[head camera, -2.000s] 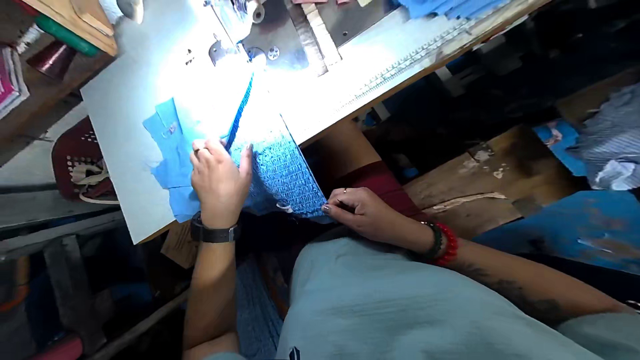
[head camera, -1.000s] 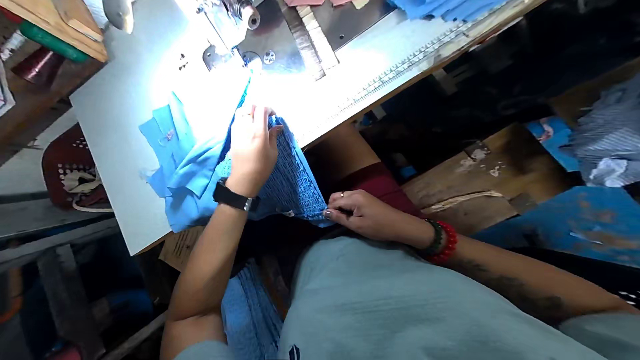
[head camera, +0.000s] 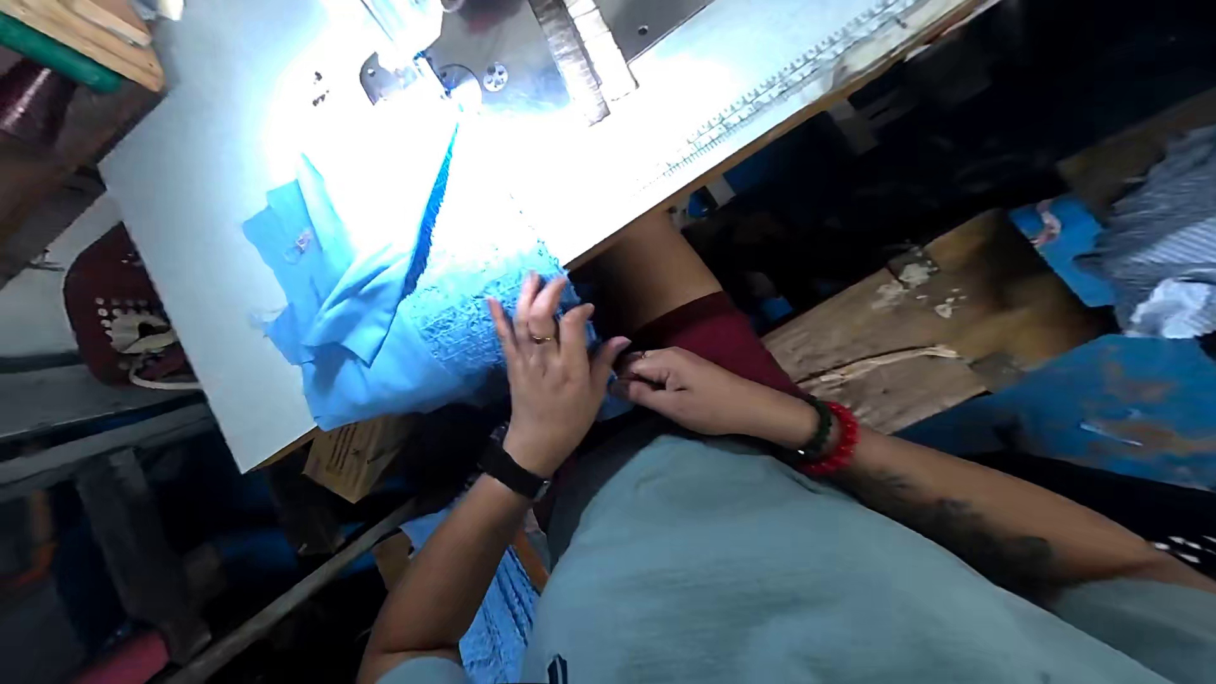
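Light blue fabric with a textured panel (head camera: 465, 309) lies on the white sewing table (head camera: 204, 285), its front part hanging over the edge. Its upper end runs up to the needle area of a sewing machine (head camera: 408, 47), in strong glare. My left hand (head camera: 551, 366) rests on the textured panel near the table edge, palm down, fingers spread. My right hand (head camera: 689, 389) pinches the fabric's lower right corner close to my lap, beside the left thumb; the fingertips are partly hidden.
A printed measuring scale (head camera: 788, 85) runs along the table's right edge. Below the left corner is a cardboard box (head camera: 356, 456). More blue textured fabric (head camera: 503, 608) hangs beside my lap. A wooden board (head camera: 883, 342) and striped cloth (head camera: 1168, 228) lie at the right.
My left hand has moved down from the upper part of the fabric, near the machine, to beside my right hand, and its fingers have spread. My right hand stays at the corner.
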